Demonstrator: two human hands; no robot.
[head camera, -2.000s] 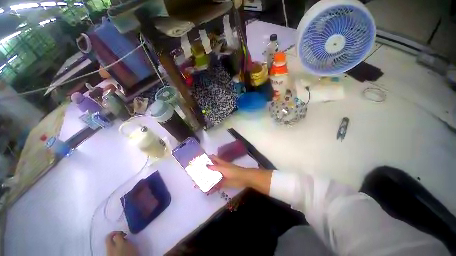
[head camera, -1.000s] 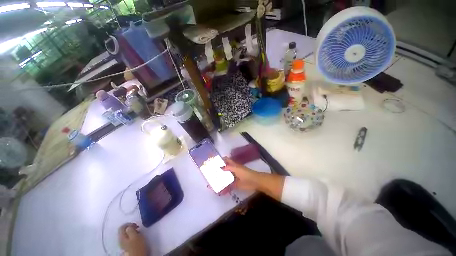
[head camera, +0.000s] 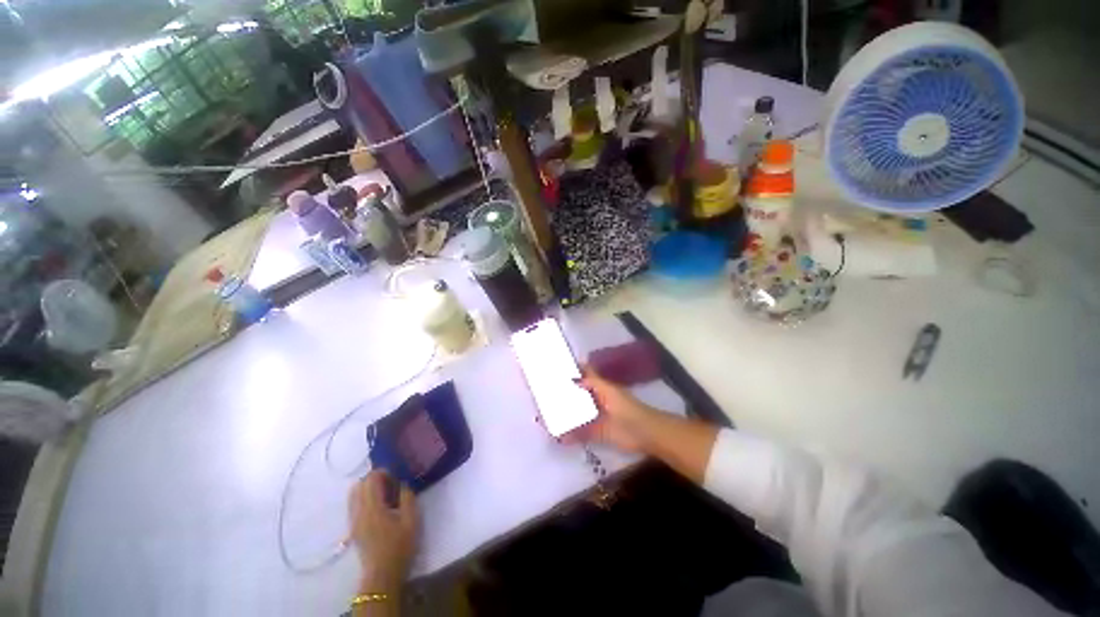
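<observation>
My right hand (head camera: 607, 416) holds a smartphone (head camera: 555, 378) upright above the white table; its screen is bright white. A beaded strap (head camera: 596, 464) hangs below the phone. A dark blue fabric piece (head camera: 454, 436) lies to the left of the phone, with a small pinkish-dark flat item (head camera: 421, 444) on it. My left hand (head camera: 385, 524), with a gold bracelet at the wrist, is at the lower left edge of the blue piece; its fingertips overlap that edge, and whether they grip it is unclear. A thin white cable (head camera: 290, 488) loops left of the blue piece.
A maroon folded cloth (head camera: 630, 362) and a dark strip (head camera: 676, 371) lie right of the phone. Behind stand a cream bottle (head camera: 448, 321) and a dark insulated bottle (head camera: 503, 285). Thread snips (head camera: 922, 351), a dotted bowl (head camera: 784, 289) and a fan (head camera: 924, 135) are on the right table.
My left hand has moved up and forward to the blue piece's edge, showing more wrist. The phone screen has turned almost fully white. The view has shifted, so things sit further right.
</observation>
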